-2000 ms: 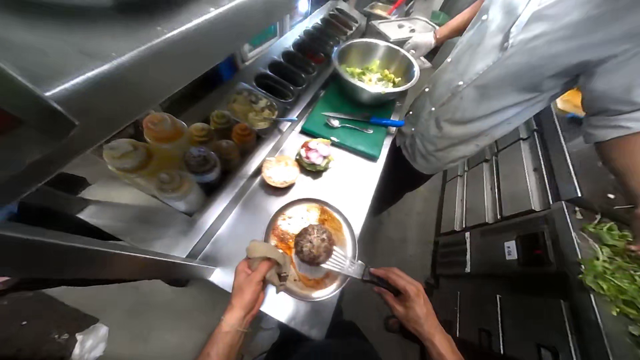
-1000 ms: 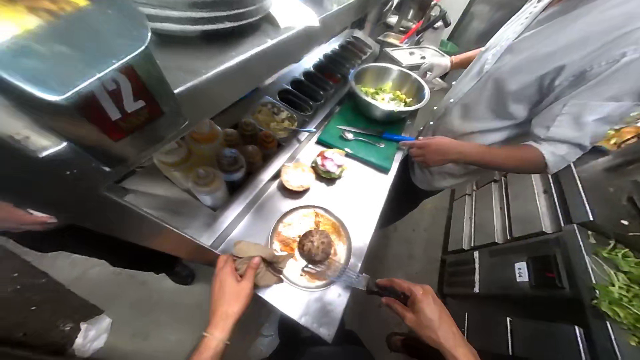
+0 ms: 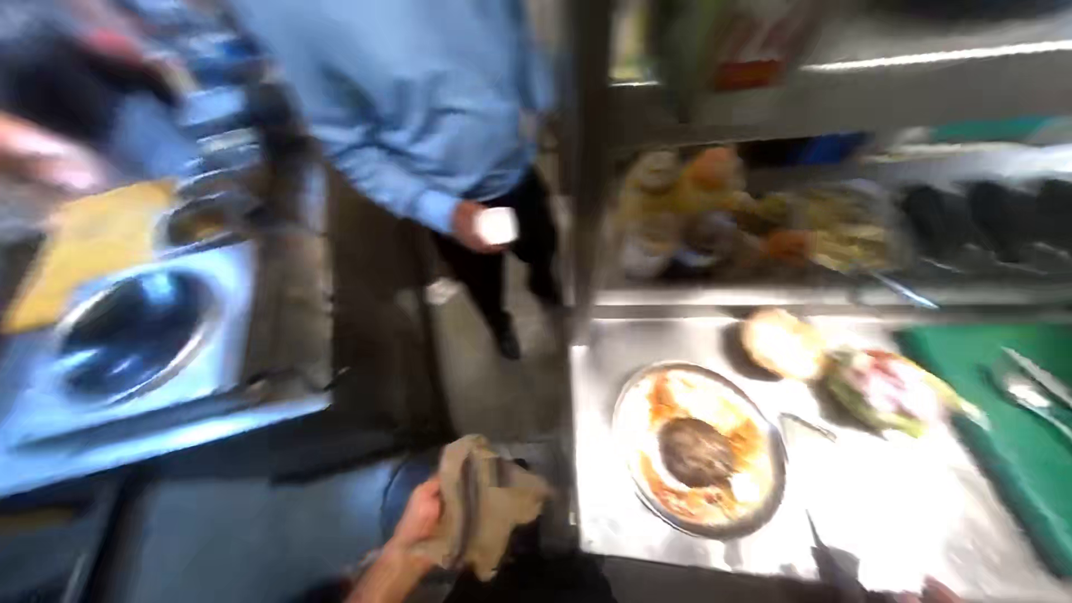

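Note:
My left hand [image 3: 419,511] grips a folded tan cloth [image 3: 481,507], away from the counter's left edge. A round metal pan [image 3: 779,494] holding a browned patty [image 3: 697,452] and reddish-orange sauce sits on the steel counter. My right hand [image 3: 930,591] shows only as blurred fingertips at the bottom edge, near the dark handle of a spatula [image 3: 829,565]; its grip cannot be made out. Behind the pan lies a bun half [image 3: 783,343], and beside it another bun half [image 3: 888,389] topped with greens and something pink and white.
A green cutting board [image 3: 1005,419] with a spoon [image 3: 1026,389] lies at the right. Squeeze bottles [image 3: 657,209] and food bins [image 3: 846,222] line the back. A person in a blue shirt [image 3: 419,100] stands beyond the counter. Left is another counter with a round metal vessel [image 3: 138,335].
The view has swung strongly left. My left hand has moved away from the pan with the cloth, which was at the pan's rim before. The spatula no longer reaches into the pan.

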